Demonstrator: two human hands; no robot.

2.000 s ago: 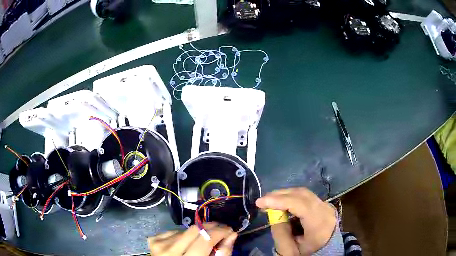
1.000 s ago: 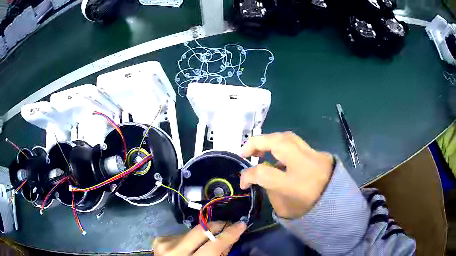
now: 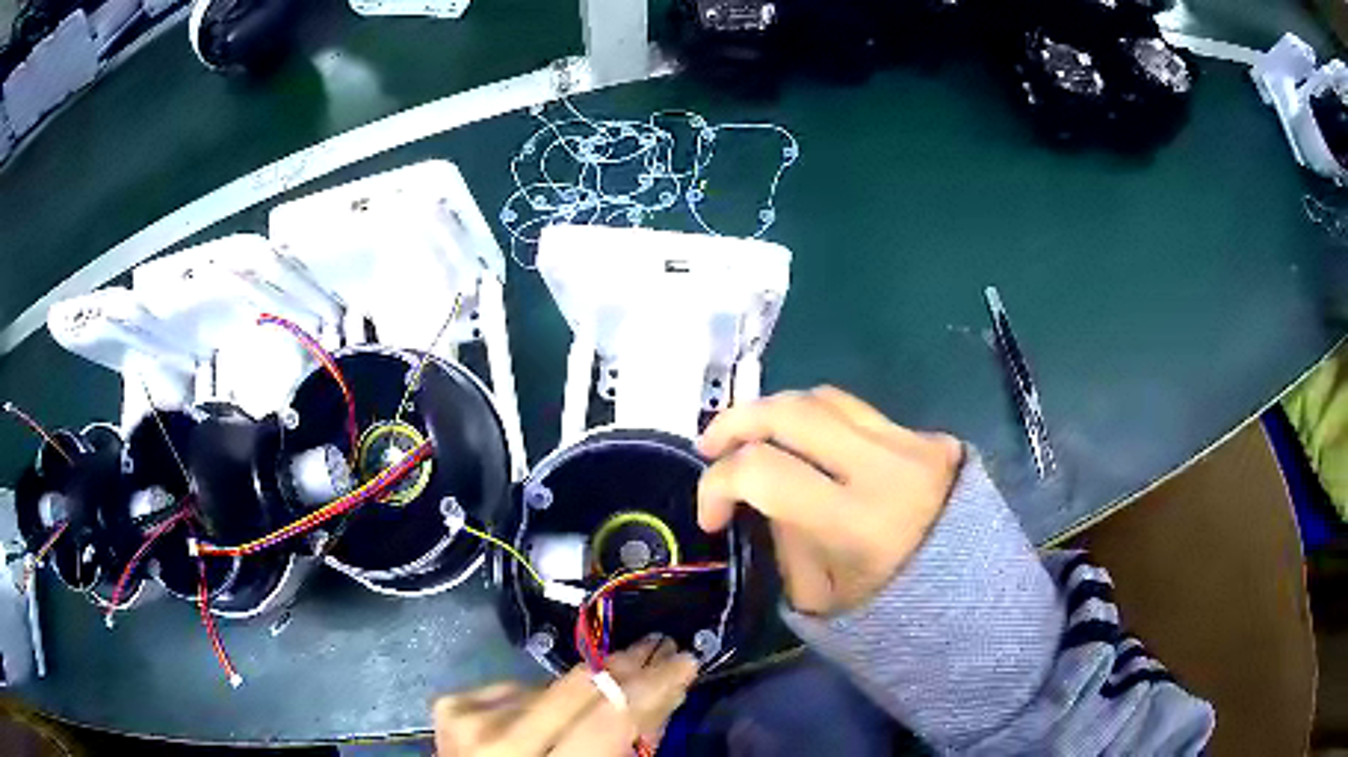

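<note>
A camera base housing lies open side up in front of me, its white mounting bracket behind it. Inside the black bowl are a white pan motor, a yellow ring and a wire harness with a white plug. My right hand is at the bowl's upper right rim, thumb and fingertips pinched there; a thin grey wire runs along the rim. My left hand is at the bowl's lower edge, with the harness over its fingers. Whether either hand grips the rim or the wire is unclear.
Several similar housings with hanging wires stand in a row at left. A tangle of thin white cables lies behind the bracket. Tweezers lie at right. Black camera head modules are grouped at the back right. A white post rises at the back.
My right hand has moved from the lower right of the bowl up to its upper right rim. My left hand stays at the lower edge. The view has shifted slightly.
</note>
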